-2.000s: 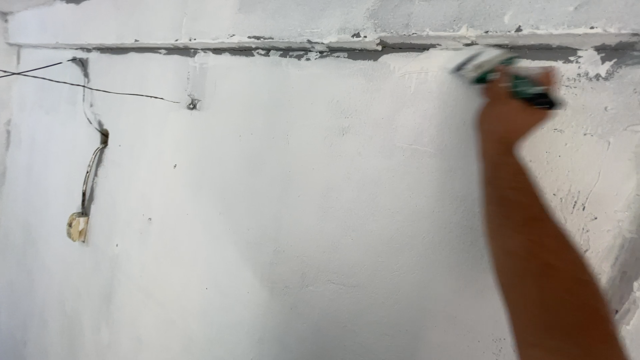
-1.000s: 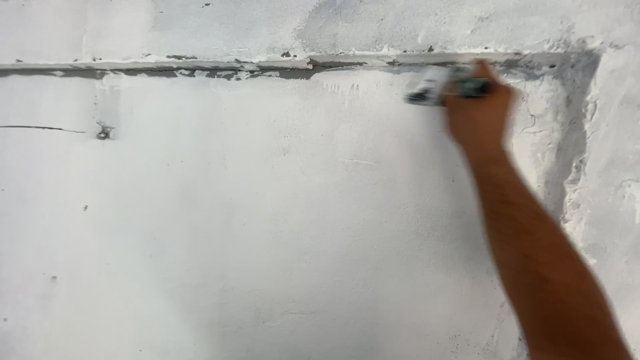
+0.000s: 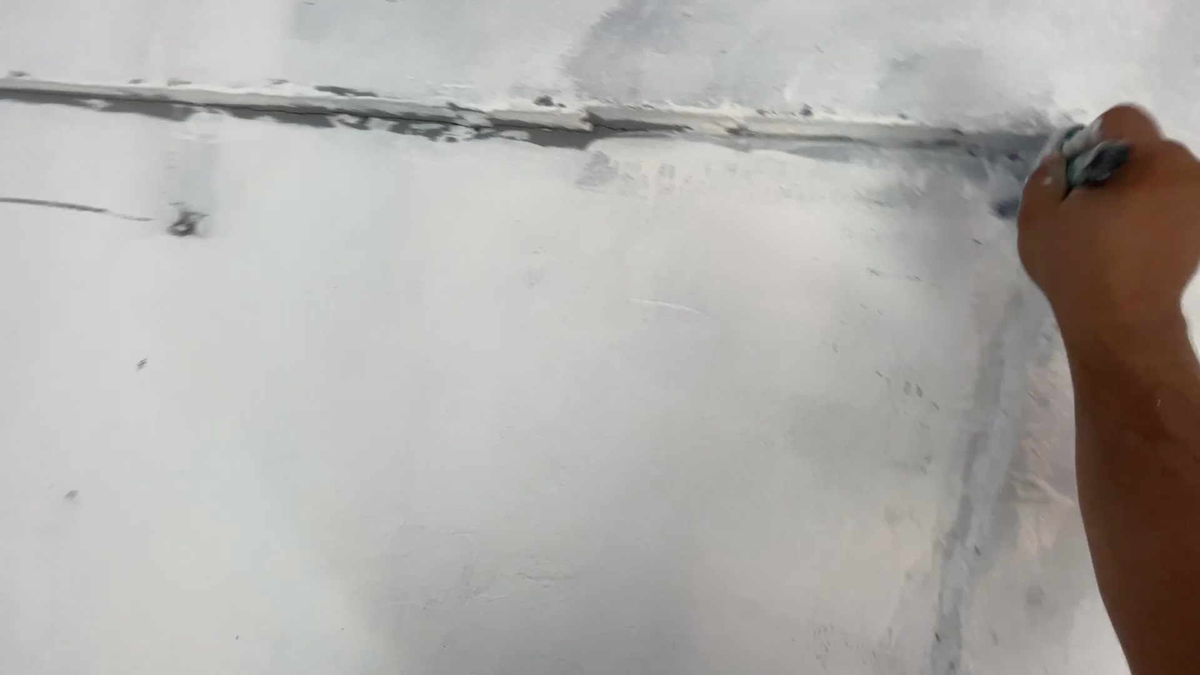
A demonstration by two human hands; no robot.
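Observation:
My right hand (image 3: 1111, 220) is at the upper right, closed around the dark green and white handle of a putty knife (image 3: 1092, 164). The blade is mostly hidden by the hand and blurred, close to the right end of the ledge (image 3: 750, 127) where it meets the corner. White, smeared filler covers the wall (image 3: 562, 375) below the ledge. My left hand is out of view.
Grey gaps and ragged filler edges run along the underside of the ledge. A small box or hole (image 3: 186, 221) with a dark wire (image 3: 75, 206) beside it is at the upper left. A grey vertical corner strip (image 3: 980, 478) descends at the right.
My right hand, still holding the knife, has moved right along the ledge to the corner. The view has shifted right, and the hanging wires and socket seen at the left earlier are out of frame.

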